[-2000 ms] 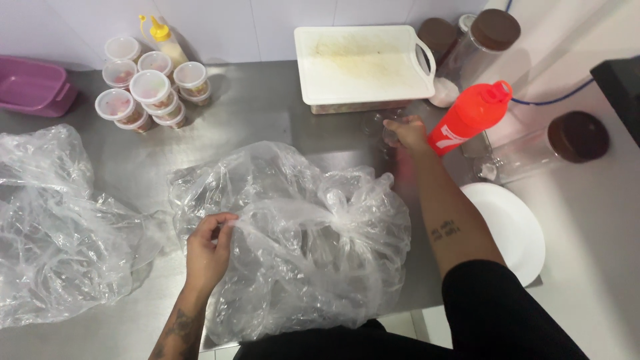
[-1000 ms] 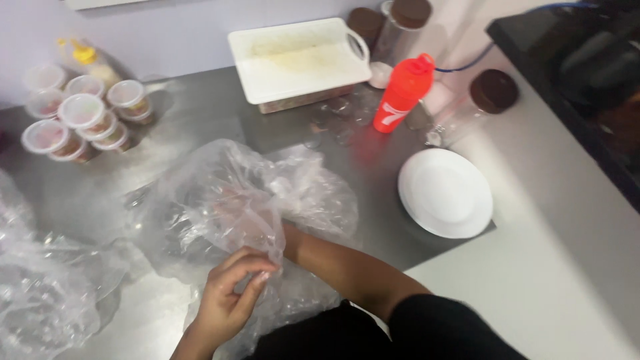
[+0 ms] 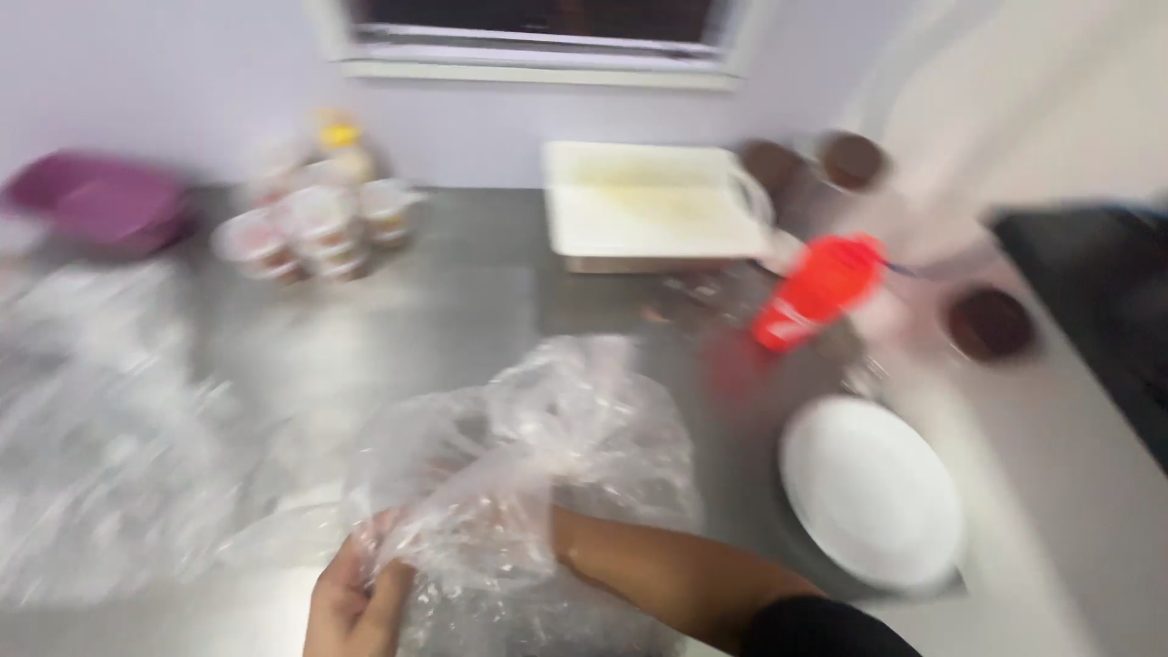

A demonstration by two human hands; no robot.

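Note:
A crumpled clear plastic bag (image 3: pixel 584 438) lies on the steel counter before me. My left hand (image 3: pixel 360 584) pinches its near left edge between thumb and fingers. My right forearm reaches in from the right, and my right hand (image 3: pixel 474 484) is inside the bag, blurred behind the film; its fingers cannot be made out. More clear plastic (image 3: pixel 119 447) is spread at the left.
Along the wall are a purple tub (image 3: pixel 105 205), stacked lidded cups (image 3: pixel 315 228), a yellow-capped bottle (image 3: pixel 342 151) and a white cutting board (image 3: pixel 657 201). A red squeeze bottle (image 3: pixel 817 292), a white plate (image 3: pixel 871 493) and a brown-lidded jar (image 3: pixel 988 323) stand at the right.
My right hand has moved from beside the cutting board and red bottle into the plastic bag. My left hand stays on the bag's edge. The view has shifted.

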